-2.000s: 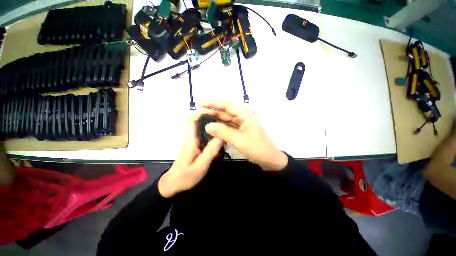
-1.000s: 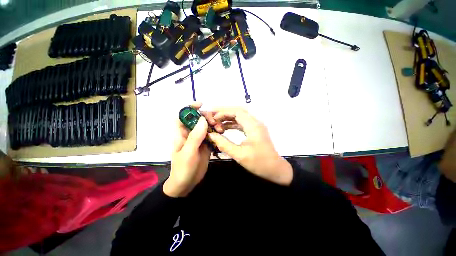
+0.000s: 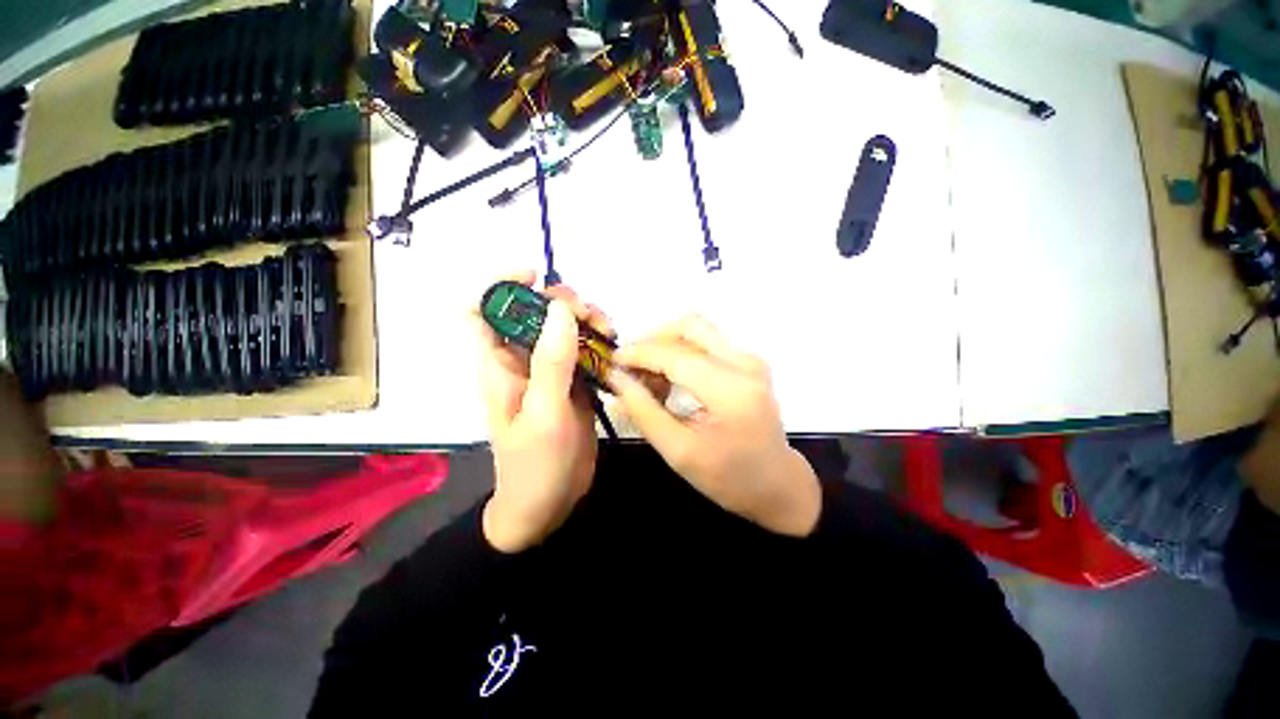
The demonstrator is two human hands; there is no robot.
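An open black case shell (image 3: 491,297) with a green circuit board (image 3: 514,312) at its far end and a yellow battery (image 3: 595,354) at its near end is held above the bench's front edge. My left hand (image 3: 541,407) grips it, thumb across its middle. My right hand (image 3: 716,407) has its fingertips at the battery end; whether they pinch a wire is too small to tell. A black cable hangs below the case.
A pile of open units (image 3: 562,84) with cables lies at top centre. Rows of black cases (image 3: 176,330) lie on a cardboard sheet (image 3: 360,358) at left. A closed unit (image 3: 880,34) and a cover (image 3: 868,197) lie right. A person's arm (image 3: 1256,457) shows at far right.
Two seconds ago my hands were cupped around the unit. It has since turned so its board end points up left and shows, and my right fingers have moved to the battery end.
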